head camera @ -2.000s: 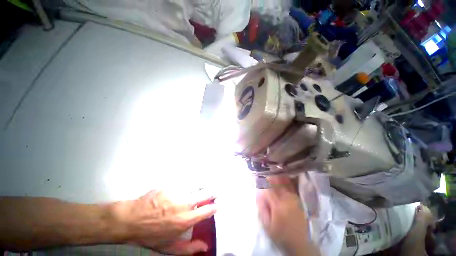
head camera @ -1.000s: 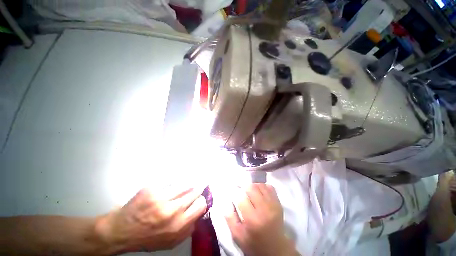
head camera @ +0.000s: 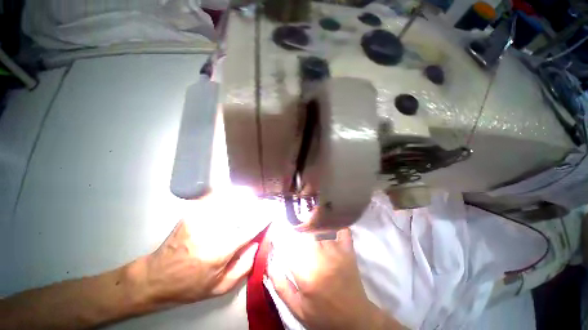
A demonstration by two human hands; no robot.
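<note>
The red band [head camera: 259, 293] runs from the bottom edge up toward the needle area, beside the white garment [head camera: 429, 258]. My left hand [head camera: 203, 261] lies at the band's left side, its fingertips washed out by glare near the needle. My right hand [head camera: 322, 274] presses on the white cloth just right of the band, below the sewing machine head [head camera: 348, 148]. The presser foot and needle are lost in glare. Whether the left fingers pinch the band is hard to tell.
The grey-white machine lamp [head camera: 195, 138] hangs left of the head. The white table [head camera: 90, 174] spreads to the left, with piled white cloth [head camera: 116, 22] behind it. An orange thread cone [head camera: 482, 11] stands behind the machine. A thin dark red trim [head camera: 516, 225] curves over white cloth at right.
The view has moved closer to the machine head, which looks larger. Both hands stay near the needle; more of the red band shows between them. The other person's arm at right has left view.
</note>
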